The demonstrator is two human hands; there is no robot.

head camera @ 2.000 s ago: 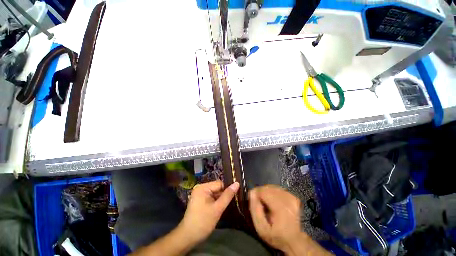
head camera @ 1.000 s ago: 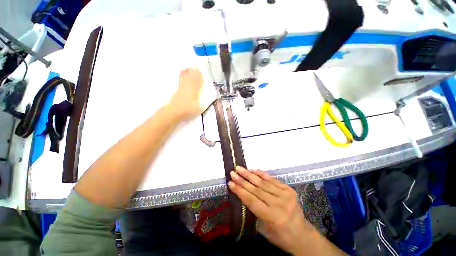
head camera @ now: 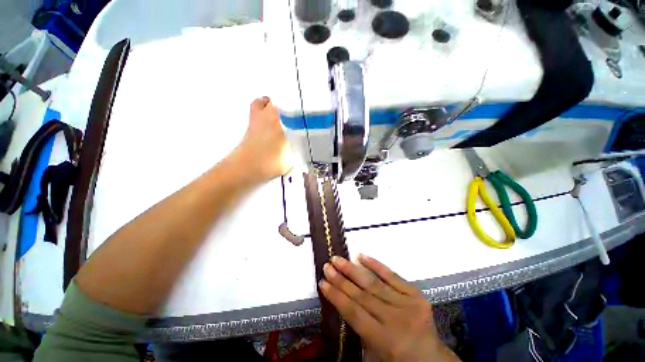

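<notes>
A dark brown strip with a gold zipper line (head camera: 326,226) runs from under the needle area of the white sewing machine (head camera: 424,63) down over the table's front edge. My right hand (head camera: 382,304) lies on the strip near that edge, fingertips pressing it flat. My left hand (head camera: 267,141) is left of the needle area, behind the strip's front part; its fingers are partly hidden by the machine head, so its hold cannot be told. A shiny upright guard (head camera: 351,117) hides the needle.
Scissors (head camera: 501,208) with yellow and green handles lie right of the needle. A spare brown strip (head camera: 92,162) and dark trim loops (head camera: 56,180) lie at left. A thin white-tipped rod (head camera: 594,230) stands at right. A measuring tape (head camera: 467,285) edges the table.
My left hand has gone from the strip near my lap to beside the machine head. My right hand has come onto the strip at the table edge. The view has moved closer to the machine head.
</notes>
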